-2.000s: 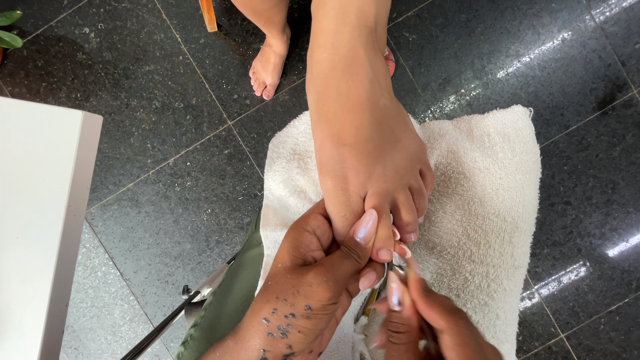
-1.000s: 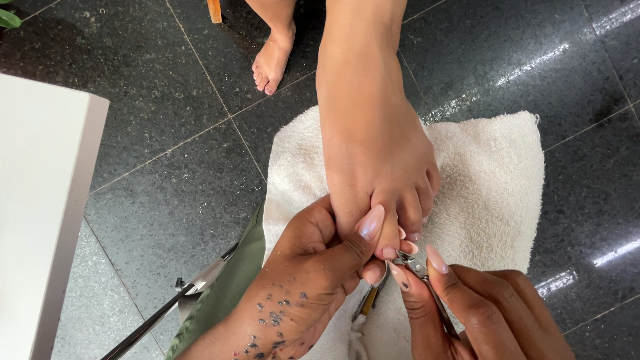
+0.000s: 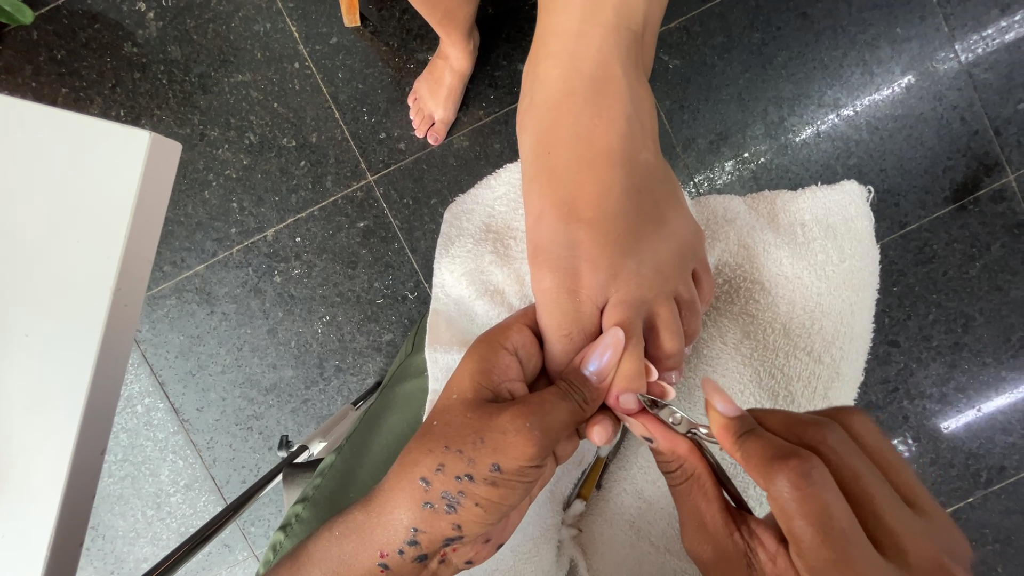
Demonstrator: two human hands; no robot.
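Another person's foot (image 3: 600, 200) points down over a white terry towel (image 3: 784, 296). My left hand (image 3: 512, 424) grips the toes, its thumb lying across the big toe and against the second toe, with dark specks on the back of the hand. My right hand (image 3: 800, 480) holds metal cuticle nippers (image 3: 680, 420), their tips at the nail of the second toe. Below the toes a thin tool with a gold-coloured part (image 3: 592, 476) lies near my left fingers, a tuft of cotton (image 3: 572, 532) by it; its upper end is partly hidden.
The person's other foot (image 3: 442, 92) rests on the dark tiled floor (image 3: 264, 160). A white tabletop (image 3: 64, 280) stands at the left. Green cloth (image 3: 368, 448) shows under the towel, beside a black metal rod (image 3: 232, 508). A leaf (image 3: 16, 12) is at the top left.
My right hand has turned and spread out to the right, so the nippers show more plainly at the second toe. My left hand keeps its hold on the toes.
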